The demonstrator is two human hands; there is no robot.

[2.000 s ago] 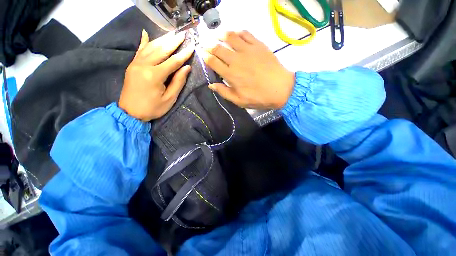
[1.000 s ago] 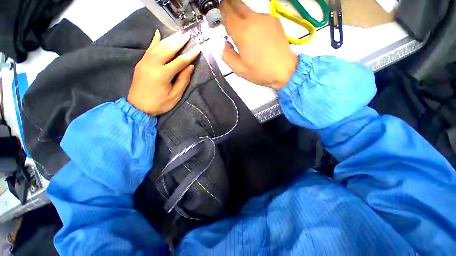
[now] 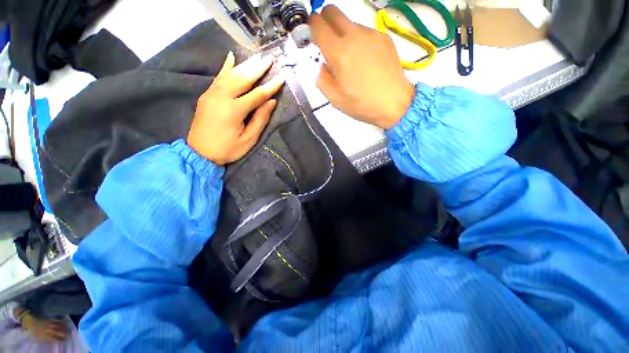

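Observation:
The dark garment (image 3: 131,117) spreads over the left of the table and down over my lap, with yellowish stitch lines. My left hand (image 3: 238,110) lies flat on it, fingertips just below the needle area of the sewing machine head (image 3: 250,21). The zip tape (image 3: 310,124) runs from the needle area down to a looped loose end (image 3: 261,219) on the fabric. My right hand (image 3: 362,65) is raised beside the machine's round dark knob, thumb apart, fingers bent near the knob; whether they touch it or hold anything is unclear.
Scissors with yellow and green handles (image 3: 426,34), black thread snips (image 3: 464,41) and a brown card (image 3: 507,27) lie at the upper right. A measuring strip (image 3: 545,83) edges the table. Dark cloth hangs at right. Another person's hand (image 3: 45,327) shows at lower left.
My right hand has lifted off the zip area and moved up beside the knob. My left hand stays on the garment. The view has shifted slightly, and another person's hand has appeared at lower left.

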